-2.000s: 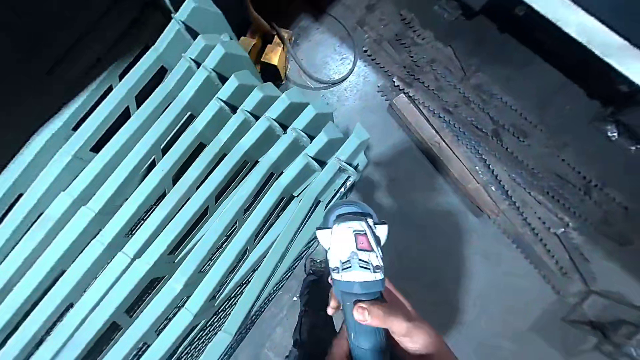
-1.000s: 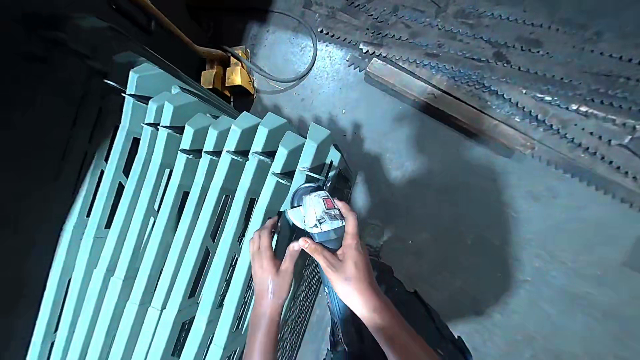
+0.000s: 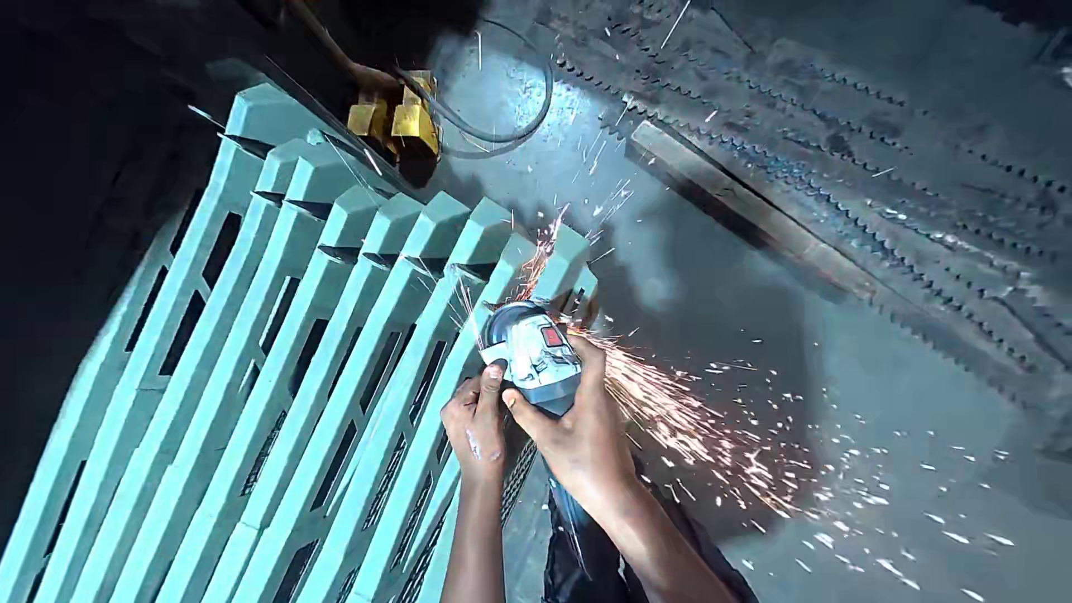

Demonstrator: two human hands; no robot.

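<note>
An angle grinder (image 3: 536, 352) is pressed with its disc end against the upper part of the rightmost pale green metal panels (image 3: 494, 234), and sparks (image 3: 687, 419) spray from it down to the right. My right hand (image 3: 578, 419) wraps the grinder's body just behind its head. Beside it, my left hand (image 3: 477, 419) touches the left side of the head with thumb and fingers; how firmly it grips is hard to see. Part of the disc is hidden under the grinder head.
More slotted green panels (image 3: 276, 335) stand in a row at left. Yellow metal blocks (image 3: 402, 126) and a looped cable (image 3: 544, 100) are beyond them. Toothed metal strips (image 3: 796, 167) and a rectangular metal bar (image 3: 745, 209) lie on the floor at upper right.
Sparks now fly at the grinder, with none in the earlier frames. Two seconds ago one hand showed on the grinder, away from the panels' top ends; the left hand has since come to its head.
</note>
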